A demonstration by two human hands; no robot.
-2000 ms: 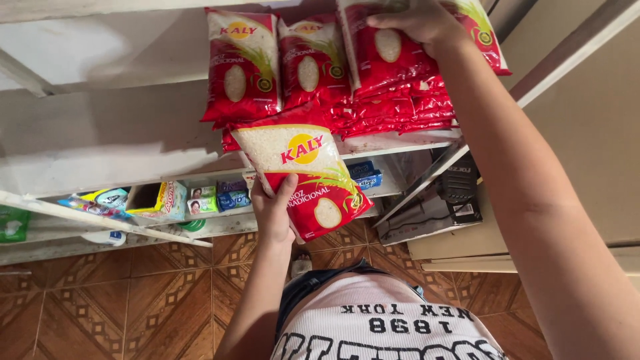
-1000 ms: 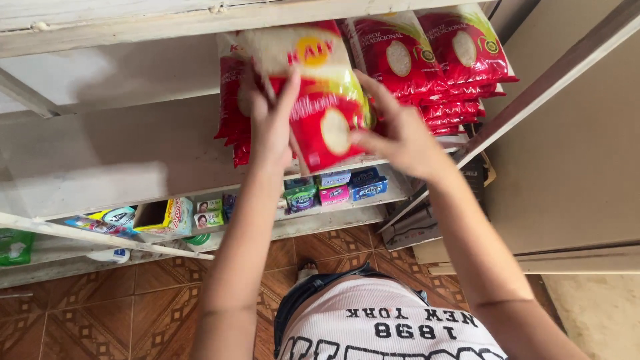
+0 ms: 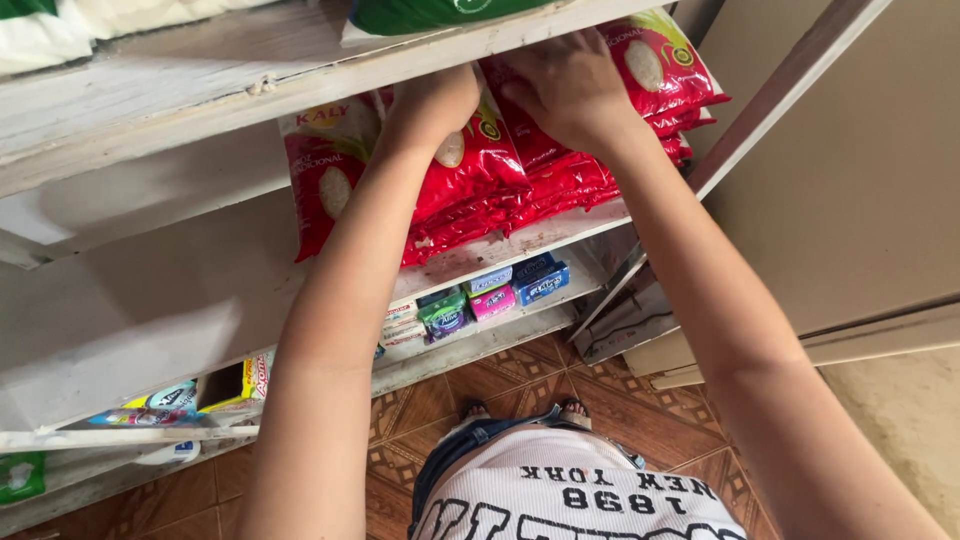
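Note:
Red and clear plastic bags of rice lie in stacks on a white wooden shelf. My left hand (image 3: 442,101) rests on a rice bag (image 3: 476,161) near the middle of the row, its fingers partly hidden under the shelf board above. My right hand (image 3: 566,90) lies over the neighbouring rice bag (image 3: 540,139), fingers spread and blurred. At the left end, another rice bag (image 3: 326,176) leans beside my left forearm. One more rice bag (image 3: 652,64) tops the stack at the right. Whether either hand grips a bag cannot be told.
The upper shelf board (image 3: 262,86) passes just above my hands and carries green and white packages. Soap packs (image 3: 446,315) stand on a lower shelf, with an open yellow box (image 3: 232,386) farther left. A slanting white post (image 3: 780,97) borders the shelves at right.
The rice bag held up between both hands a second ago is no longer raised in front of the shelf. Both hands have moved in over the stacked bags.

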